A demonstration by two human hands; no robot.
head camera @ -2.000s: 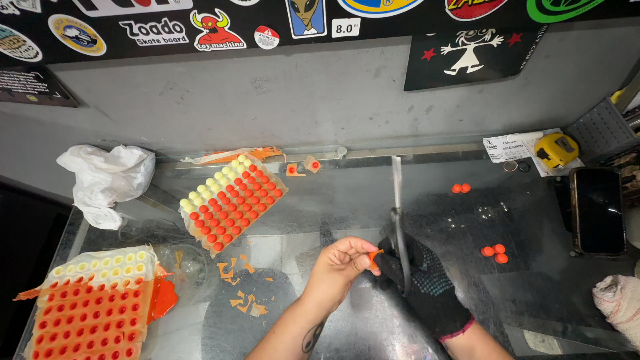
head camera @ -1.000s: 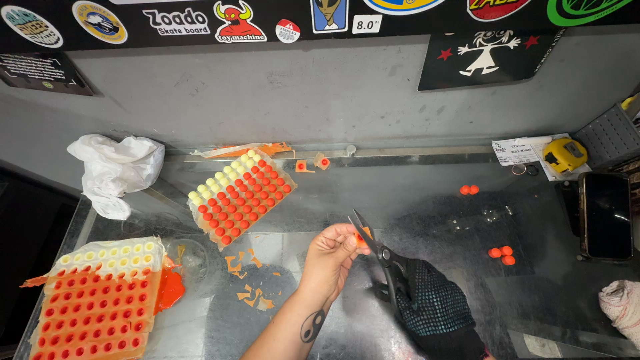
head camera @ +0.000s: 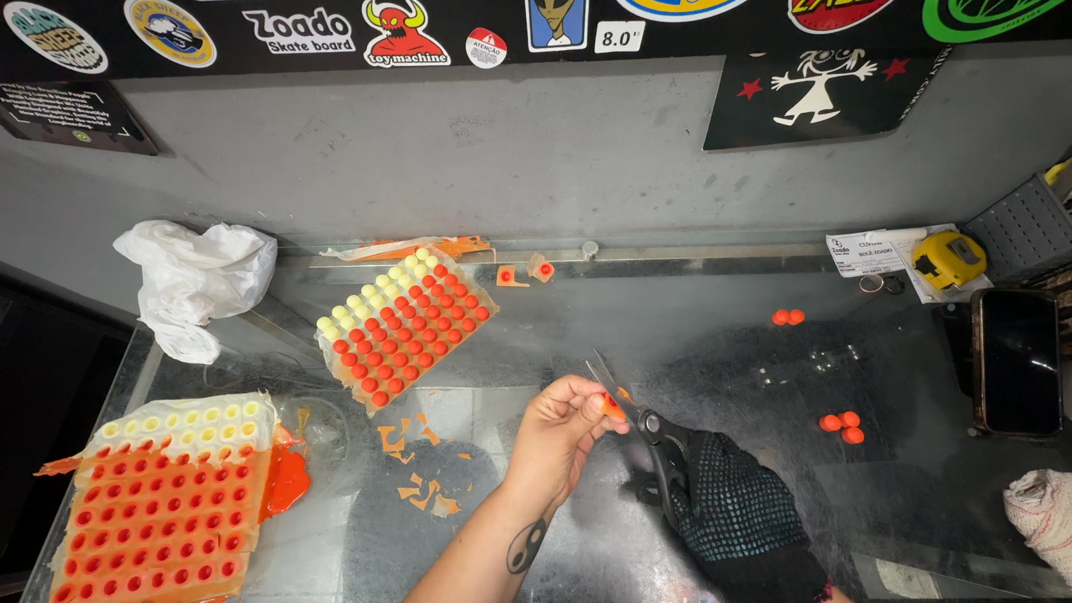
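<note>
My bare left hand (head camera: pixel 563 427) pinches a small orange molded piece (head camera: pixel 613 409) between thumb and fingers. My right hand (head camera: pixel 733 507), in a black glove with a dotted grip, holds black-handled scissors (head camera: pixel 651 425); their blades lie at the orange piece, slightly apart. Orange cut scraps (head camera: pixel 419 456) lie on the glass tabletop left of my hands. Behind them sits a molded sheet of red and pale yellow domes (head camera: pixel 409 327). A second sheet, with red and cream hollows (head camera: pixel 159 511), is at the lower left. Trimmed red pieces lie at the right in a pair (head camera: pixel 787 317) and a group of three (head camera: pixel 841 425).
A crumpled white plastic bag (head camera: pixel 201 280) stands at the back left. Two square-edged orange pieces (head camera: pixel 526 272) rest by the back rail. At the right are a yellow tape measure (head camera: pixel 949 260), papers (head camera: pixel 867 255), a phone (head camera: pixel 1017 362) and a rolled cloth (head camera: pixel 1043 515).
The scissors, pointing upward two seconds ago, have turned so that their blades meet the orange piece in my left hand. Since one second ago both hands have barely moved.
</note>
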